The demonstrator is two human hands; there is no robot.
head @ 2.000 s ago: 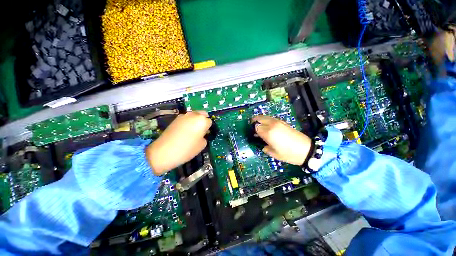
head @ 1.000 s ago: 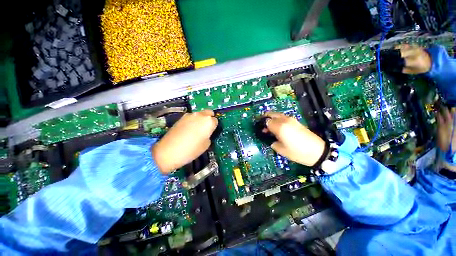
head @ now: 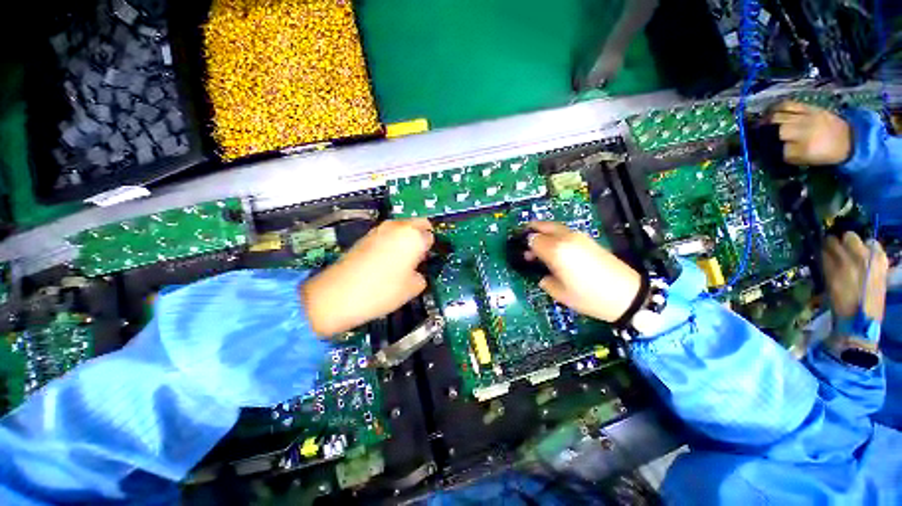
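A main circuit board (head: 495,306) lies in a black board carrier (head: 425,390) in front of me. My left hand (head: 371,277) is over the board's upper left edge, fingers bent down, black finger covers on the fingertips. My right hand (head: 584,272) is over the board's upper middle, fingers curled, also with black at the fingertips. I cannot tell whether either hand holds a small part. A yellow block (head: 481,346) stands near the board's lower left. A small circuit board (head: 467,188) lies at the carrier's far edge.
Behind the metal rail (head: 297,178) are bins of grey components (head: 124,89) and yellow components (head: 287,74). More boards lie left and right (head: 692,198). A coiled blue cord (head: 749,148) hangs at right. A co-worker's hands (head: 816,133) are beside it.
The boards and carriers have shifted slightly right in view. My hands stay over the same board. The co-worker's hands have come into view at the right since the oldest frame.
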